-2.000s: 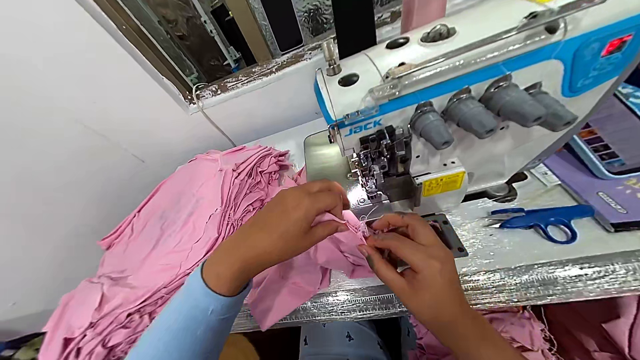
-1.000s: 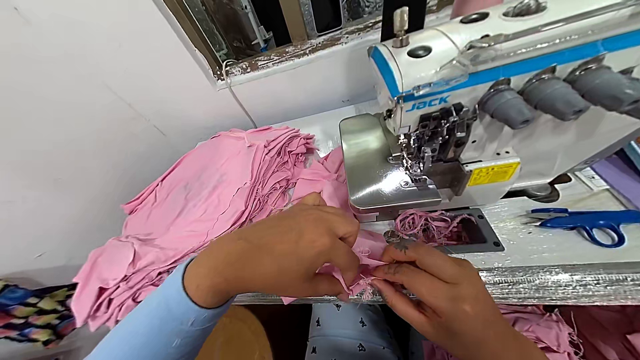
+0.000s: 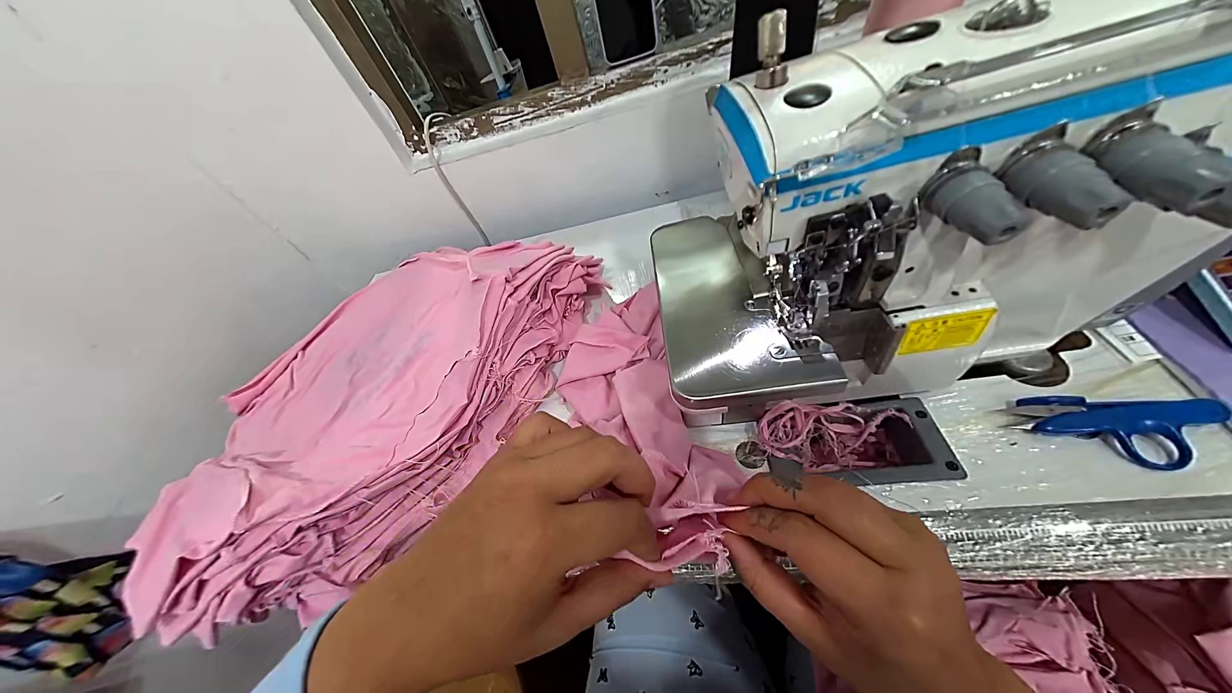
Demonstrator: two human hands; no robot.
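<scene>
My left hand (image 3: 539, 539) pinches the edge of a pink fabric piece (image 3: 630, 395) at the front of the table. My right hand (image 3: 847, 568) grips the same piece a little to the right, between thumb and fingers, where loose threads hang from the edge. The rest of that piece runs back along the left side of the metal plate of a white and blue Jack overlock machine (image 3: 818, 106). Both hands are in front of the machine, away from its presser foot (image 3: 804, 337). A stack of pink fabric pieces (image 3: 385, 356) lies to the left.
Pink trimmings (image 3: 828, 433) fill an opening in the table beside the machine. Blue-handled thread snips (image 3: 1126, 419) lie at the right. More pink fabric (image 3: 1030, 635) sits below the table edge. A white wall (image 3: 173, 241) and a window frame (image 3: 568, 96) stand behind.
Both hands, with the fabric between them, have moved away from the presser foot area toward the front edge of the table. The view has shifted leftward.
</scene>
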